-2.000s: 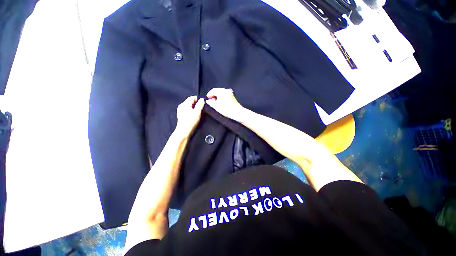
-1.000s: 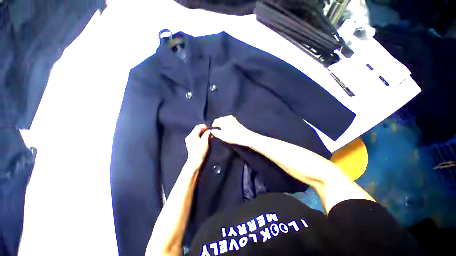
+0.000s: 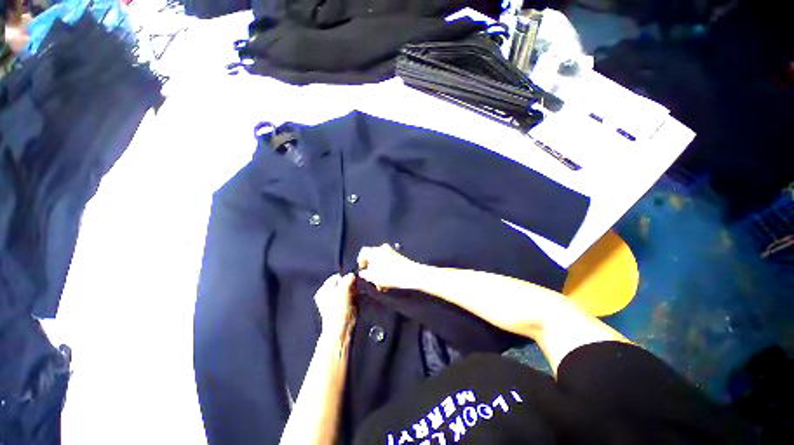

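Note:
A dark navy coat [image 3: 305,252] lies spread front up, its collar [image 3: 283,143] away from me and its hem near my waist. My left hand [image 3: 335,294] and my right hand [image 3: 380,265] meet at the middle of the front. Both pinch the front edge of the coat; the fingertips are small and partly hidden, so I cannot tell if a tool is there. Front buttons [image 3: 352,199] show above my hands and another button [image 3: 376,334] below them. Shiny lining [image 3: 435,350] shows beside my shirt.
The coat lies on a white table [image 3: 131,261]. A stack of narrow black items [image 3: 470,78], a crinkled clear bag [image 3: 559,50] and thin dark sticks [image 3: 557,153] lie at the far right. Dark garments [image 3: 326,43] lie across the far side, others [image 3: 65,148] at left. A yellow stool [image 3: 602,276] stands at right.
The view has shifted, showing the collar and more of the table's far side. Both hands stay together on the front edge, with the right hand now slightly higher than the left.

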